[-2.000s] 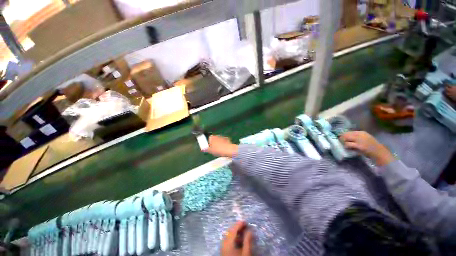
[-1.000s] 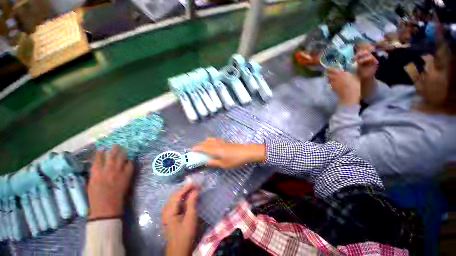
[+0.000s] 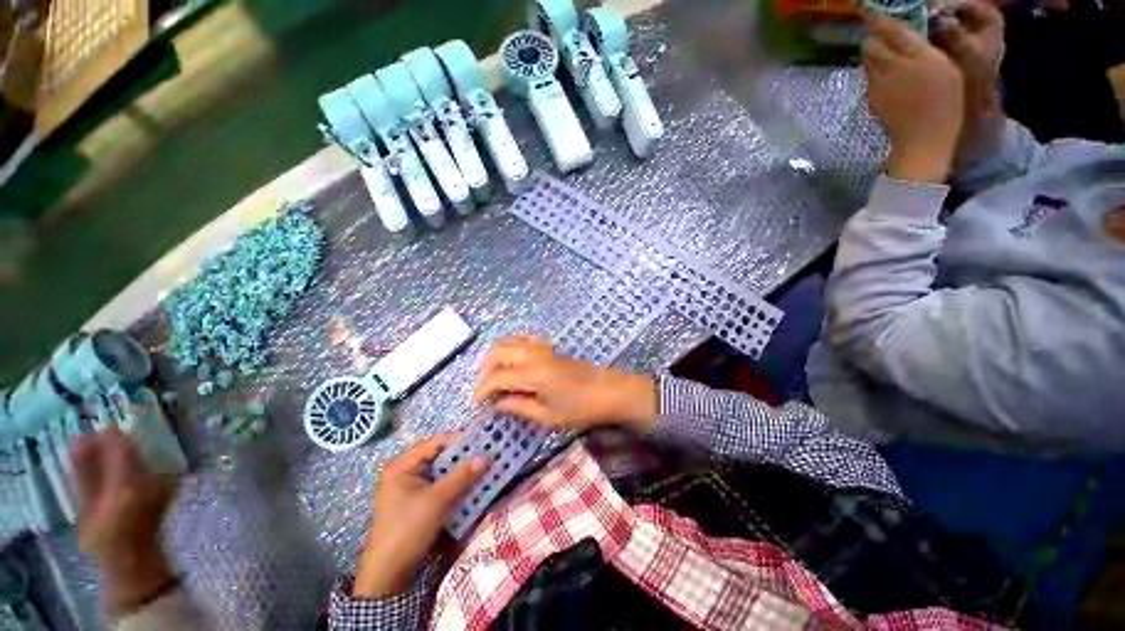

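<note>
My left hand [image 3: 407, 505] holds the near end of a grey-lilac strip with rows of dots or holes [image 3: 494, 459], thumb on top. My right hand [image 3: 543, 385] is bent over the same strip, fingertips together on it; any small piece between them is hidden. A second dotted strip [image 3: 728, 306] lies slantwise past the far end of the first. A handheld fan [image 3: 420, 354] lies left of my hands, teal grille [image 3: 343, 413] up and pale handle pointing up and right.
A heap of small teal parts [image 3: 247, 290] lies left. Several fans stand in a row [image 3: 426, 136] along the far edge, more at the left [image 3: 74, 394]. A blurred neighbour's hand [image 3: 117, 505] is before these. Another worker's hand [image 3: 919, 99] is top right. The green belt [image 3: 222, 136] runs beyond.
The fan my right hand held now lies on the bubble wrap. Both my hands are on the dotted strip. The neighbour's hand has moved left, off the teal heap. The view has turned down.
</note>
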